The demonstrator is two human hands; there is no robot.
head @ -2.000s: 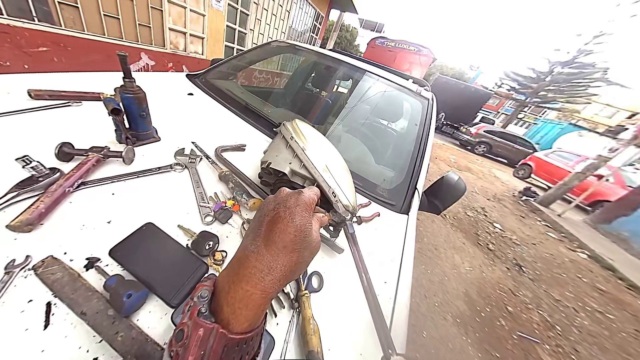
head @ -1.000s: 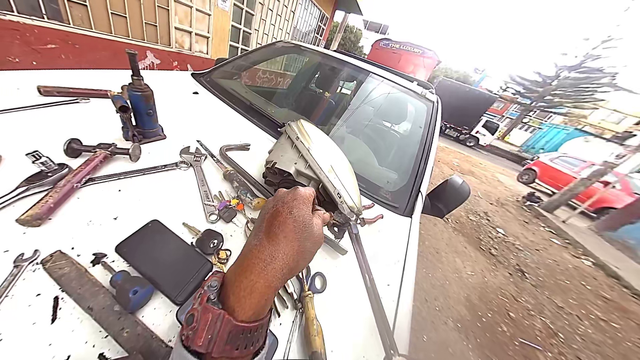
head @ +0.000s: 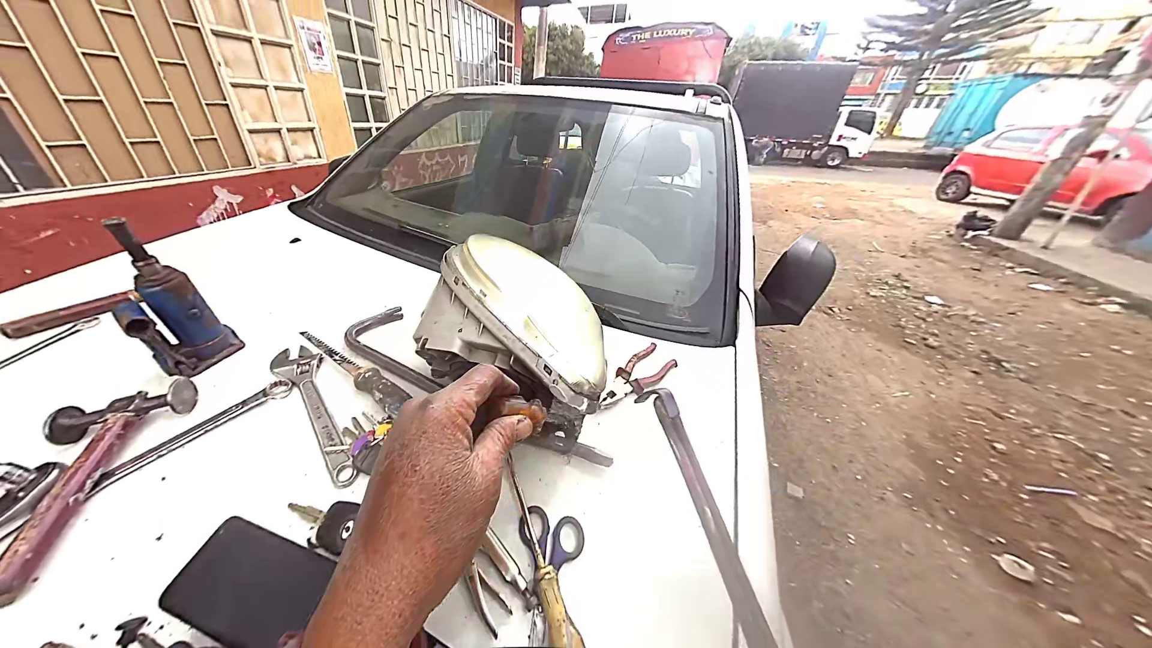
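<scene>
My left hand (head: 441,477) is at the lower rear of a car headlamp (head: 531,315), with a small orange-brown piece (head: 524,412) pinched between thumb and fingers. What exactly this piece is, I cannot tell. The headlamp rests tilted on the white car bonnet (head: 657,576), its pale lens facing up and right. Right of it lie red-handled pliers (head: 637,373) and a long metal bar (head: 711,513). A bent metal rod (head: 378,351) and a small saw (head: 373,378) lie to its left. Scissors (head: 551,540) and a yellow-handled screwdriver (head: 553,603) are below. My right hand is out of view.
A blue bottle jack (head: 184,310), a hammer (head: 81,477), an adjustable wrench (head: 315,405), a car key (head: 337,526) and a black phone (head: 247,585) lie on the left. The windscreen (head: 540,198) rises behind the headlamp; a side mirror (head: 796,279) projects at right.
My left hand has moved slightly down relative to the headlamp, and the orange-brown piece now shows at its fingertips. The view has shifted somewhat.
</scene>
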